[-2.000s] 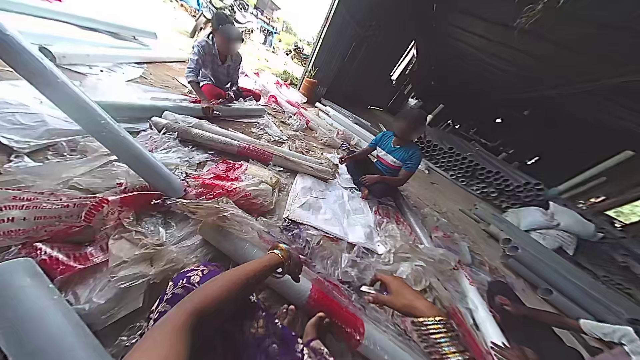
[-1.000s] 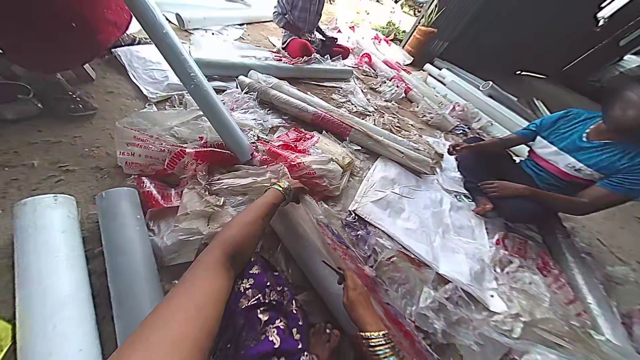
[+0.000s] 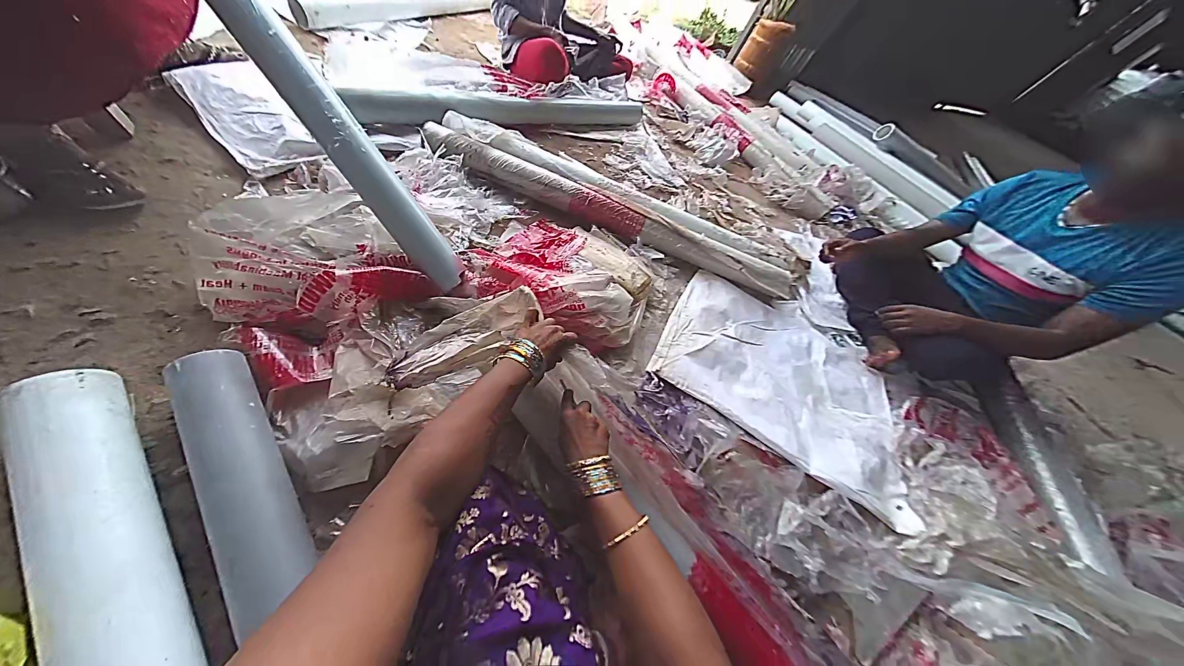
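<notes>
A grey pipe in clear plastic film with red print (image 3: 680, 499) slants down to the right from under my hands. My left hand (image 3: 546, 340) is at its upper end, closed on crumpled plastic wrapping (image 3: 472, 338). Close beside it, my right hand (image 3: 583, 430) lies along the wrapped pipe with its fingers curled on a small dark tool, whose tip points up; what kind of tool cannot be told. Bangles circle both wrists. The pipe's upper end is hidden by film and my left hand.
A person in a blue shirt (image 3: 1045, 268) sits at the right, by a white sheet (image 3: 777, 393). Another person (image 3: 546, 46) sits at the back. A slanting grey pipe (image 3: 342, 148), wrapped pipes (image 3: 592, 203), two thick pipes (image 3: 236, 481) at lower left and loose film lie around.
My right hand has moved up along the wrapped pipe, close to my left hand. My left hand holds the wrapping, with its arm reaching farther forward than at first. The view has swung right and down.
</notes>
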